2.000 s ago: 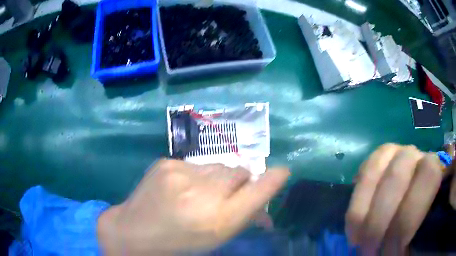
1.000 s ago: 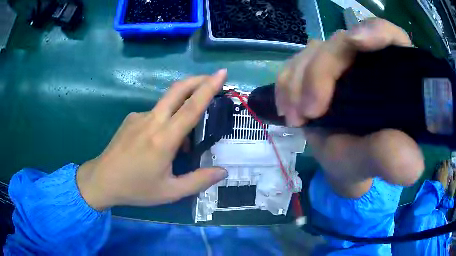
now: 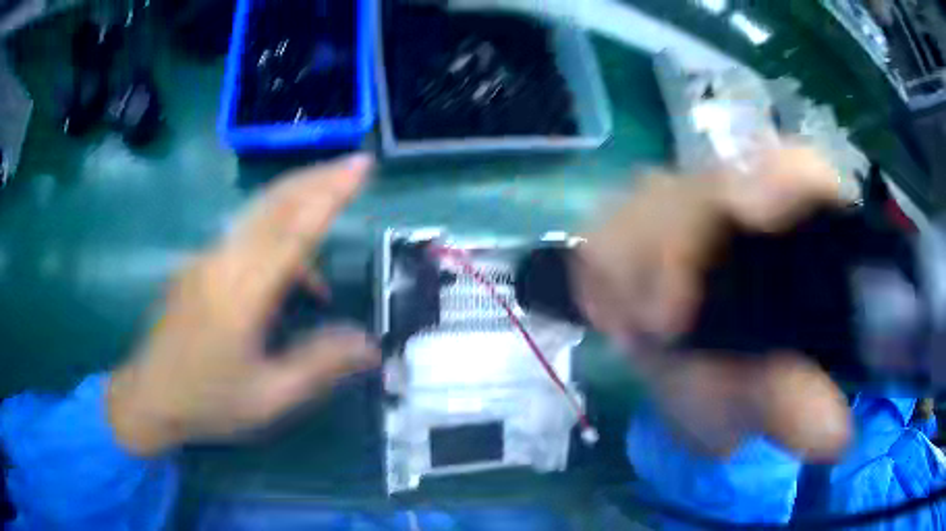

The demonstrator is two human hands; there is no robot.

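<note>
The white housing shell [image 3: 477,365] lies on the green mat, with vent slots and a dark rectangular window. A black module [image 3: 413,296] sits in its upper left part. A red wire [image 3: 529,337] runs diagonally across the shell to a pale end at lower right. My right hand [image 3: 664,270] is blurred and grips the thick black electric screwdriver [image 3: 799,296], whose dark front end is over the shell's upper right; its bit cannot be made out. My left hand [image 3: 244,311] is left of the shell, thumb and fingers apart, holding nothing visible.
A blue parts bin [image 3: 298,135] and a clear bin of black pieces [image 3: 498,145] stand at the back. Black modules [image 3: 130,109] lie at back left. White housings [image 3: 716,114] stand at back right, partly behind my right hand. A black cable [image 3: 871,515] crosses the lower right.
My right hand has taken hold of the screwdriver since the oldest frame. Since the last frame, my left hand has moved left off the module, and the screwdriver is slightly lower. The view has shifted.
</note>
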